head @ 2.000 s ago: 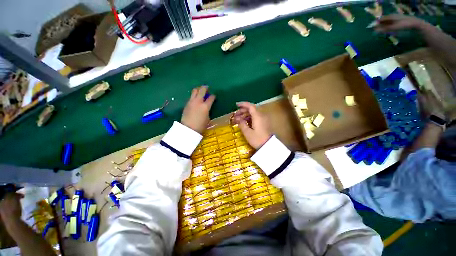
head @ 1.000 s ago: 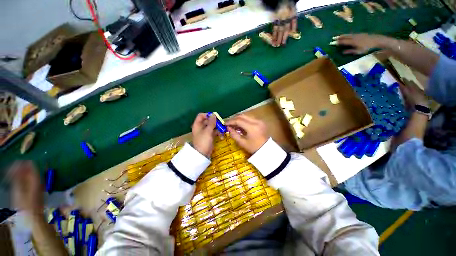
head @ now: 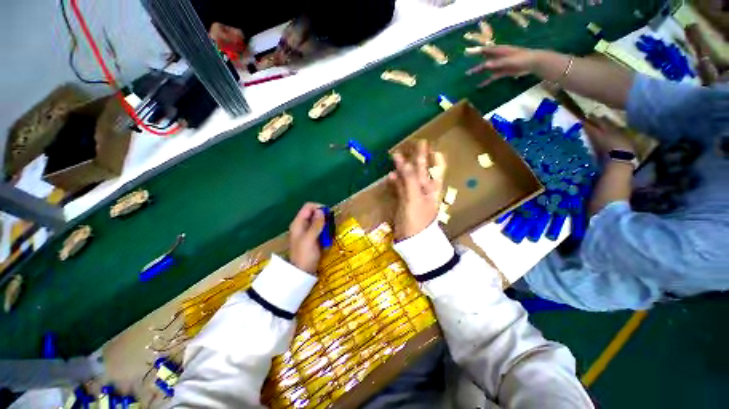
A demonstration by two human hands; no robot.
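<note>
My left hand holds a blue battery cell upright between thumb and fingers, just above the far edge of the amber-wrapped parts. My right hand is at the left wall of the shallow cardboard box, fingers spread. A pale chip shows beside its fingertips; whether it sticks to them cannot be told. More pale chips lie in the box near the hand.
The green conveyor carries tan-wrapped assemblies and blue cells. A neighbour's arms reach over the belt at right, beside stacked blue cells. More cells lie at lower left.
My right hand has left the cell and moved right to the box, its fingers spreading. My left hand still holds the cell, now lower and to the left. The neighbour's hand reaches farther over the belt.
</note>
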